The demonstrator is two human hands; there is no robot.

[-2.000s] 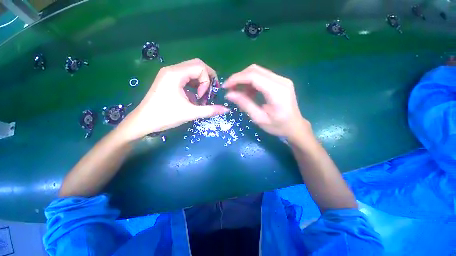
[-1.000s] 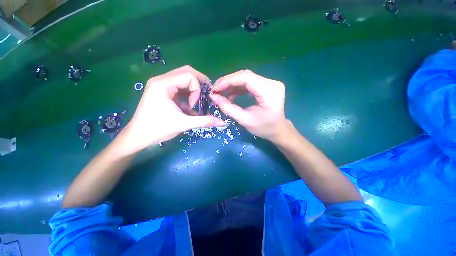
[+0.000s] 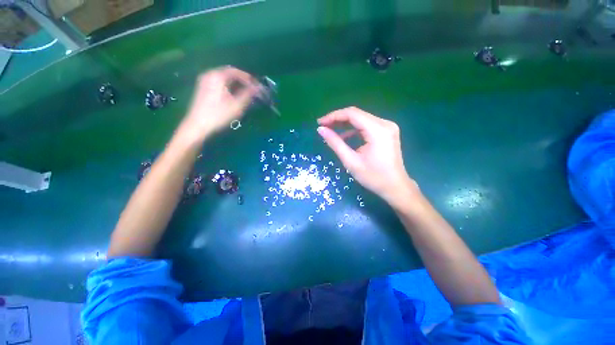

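Observation:
My left hand (image 3: 226,101) is blurred, at the upper left of centre. A dark round black assembly (image 3: 267,90) shows blurred at its fingertips. My right hand (image 3: 367,148) is right of the clip pile, with thumb and index finger close together. Whether a tiny clip is between them cannot be told. Small pale clips (image 3: 303,183) lie in a loose bright pile on the green surface (image 3: 431,148), below and between my hands. A pale ring (image 3: 235,124) lies beside my left wrist.
Other black assemblies lie near my left forearm (image 3: 226,180), at the upper left (image 3: 156,100) and along the far side (image 3: 381,59). A pale bracket (image 3: 25,178) reaches in from the left. Cardboard (image 3: 101,15) is at the far left. Another person's blue sleeve (image 3: 597,175) is at the right.
My hands have come apart. My left hand has moved up and away from the pile with the assembly, uncovering the clips. The view has shifted, so surrounding parts appear farther right.

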